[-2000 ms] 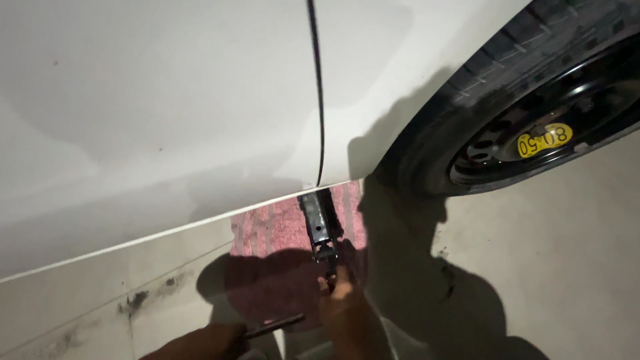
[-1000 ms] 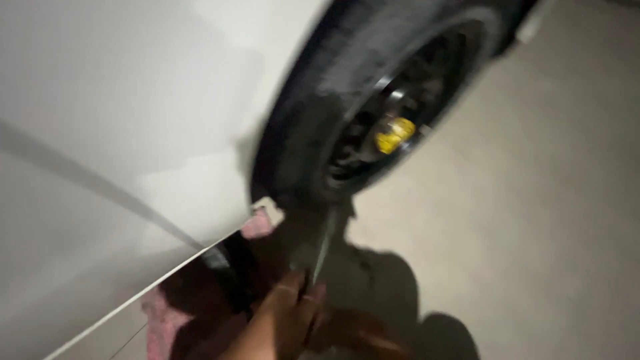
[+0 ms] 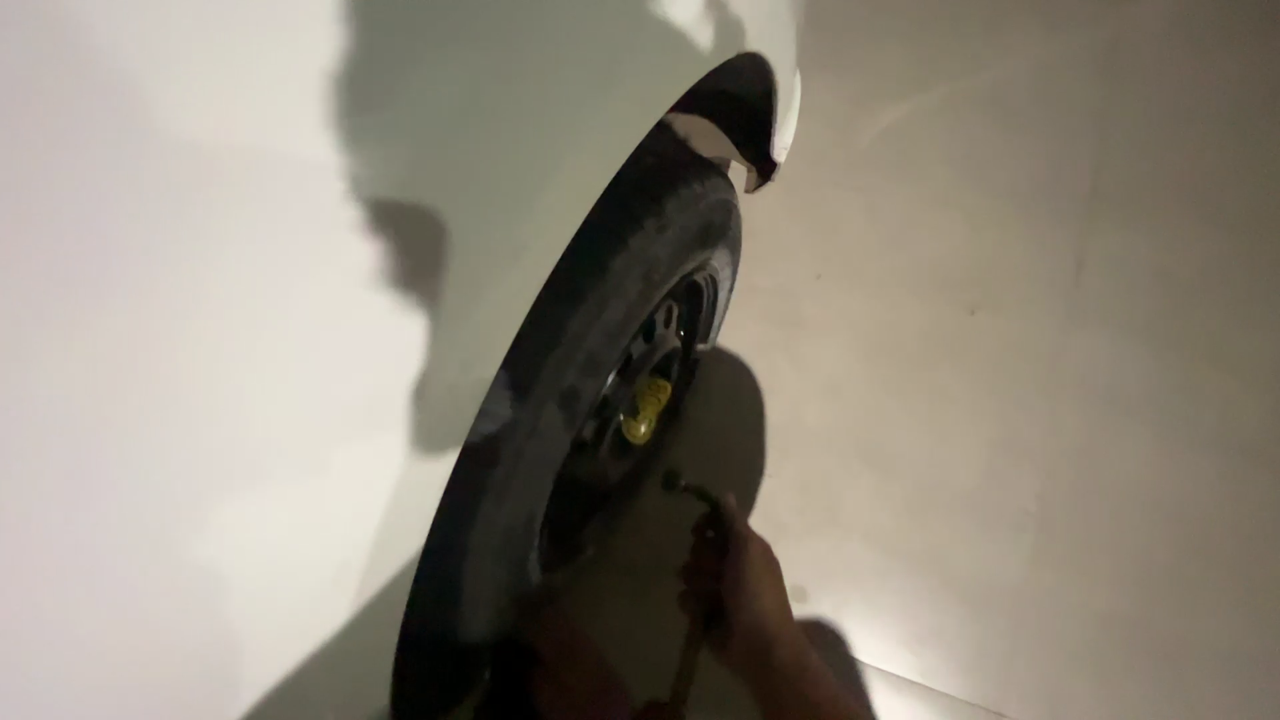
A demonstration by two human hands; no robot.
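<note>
My right hand is closed around a dark lug wrench, whose bent socket end points up and left, a little away from the wheel rim. The wrench's shaft runs down through the fist to the bottom edge. My left hand appears as a dim, shadowed shape at the bottom, left of the shaft; its fingers and grip are not clear. Beside them stands a car wheel with a black steel rim and a yellow marked sticker on it. Shadow hides the lower rim.
The white car body panel fills the left side and arches over the tyre. The arch's far lower edge hangs at the top. Pale smooth floor lies to the right, with a seam line at lower right.
The view has swung towards the wheel, and the jack and pink cloth are out of sight. My right hand, at the black jack two seconds ago, now holds the wrench near the rim.
</note>
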